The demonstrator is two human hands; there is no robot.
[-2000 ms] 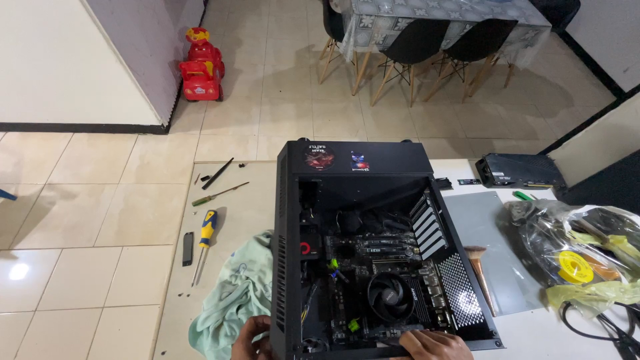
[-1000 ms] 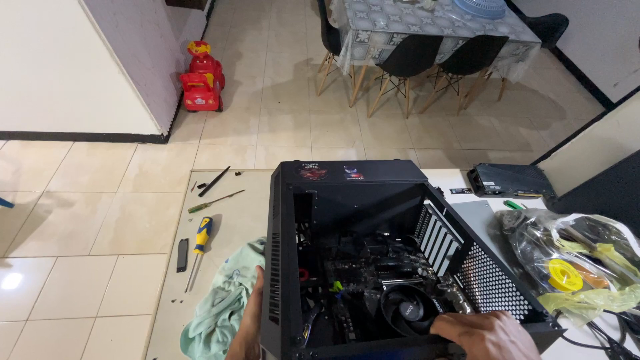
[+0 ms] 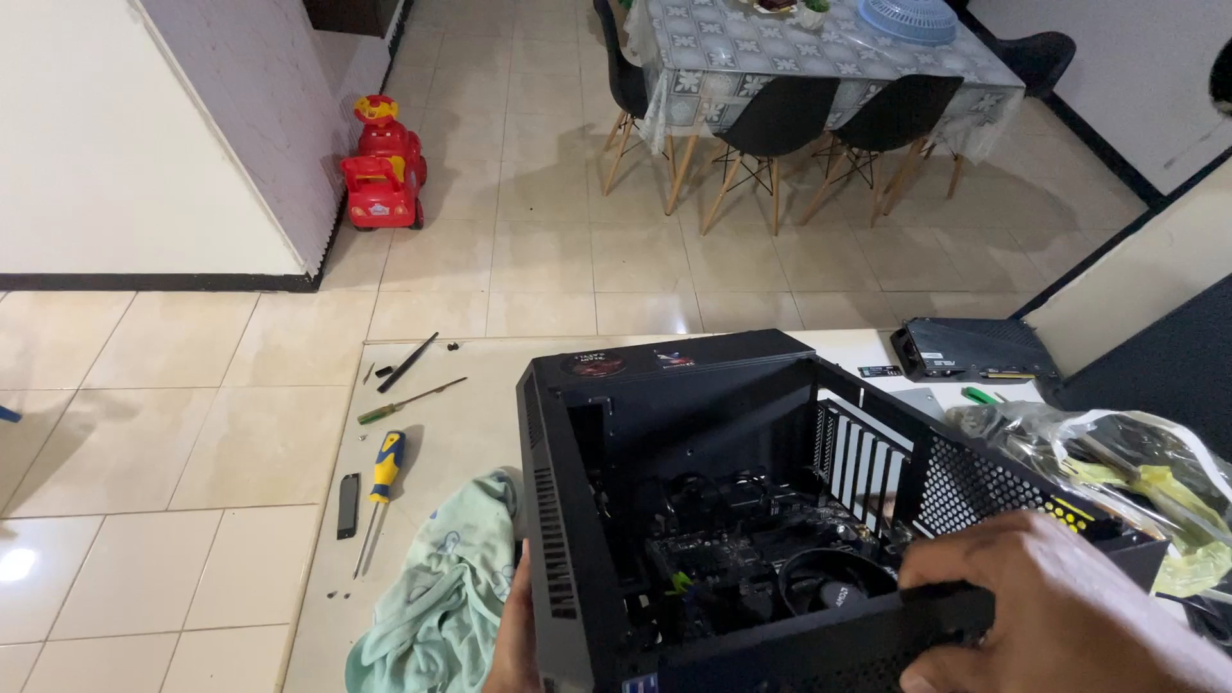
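A black computer case (image 3: 568,462) with its side open is tilted on the table. Inside it, a motherboard (image 3: 731,549) and a round CPU cooler fan (image 3: 835,583) show, partly in shadow. My left hand (image 3: 517,630) presses against the outer left side of the case, mostly hidden behind it. My right hand (image 3: 1020,602) grips the near right edge of the case frame, fingers over the rim and thumb below. Left of the case lie a pale green cloth (image 3: 448,587) and a blue-and-yellow screwdriver (image 3: 387,470).
A thin green-handled screwdriver (image 3: 383,413), a black stick tool (image 3: 408,362), a black flat piece (image 3: 348,505) and small screws lie at the left. Behind right stand a graphics card (image 3: 972,348) and a clear plastic bag (image 3: 1136,452). A dining table (image 3: 837,58) and chairs stand beyond.
The case has tipped and turned, and its near side now sits higher. My right hand has moved from inside the near edge onto the near right rim; my left hand stays at the left side.
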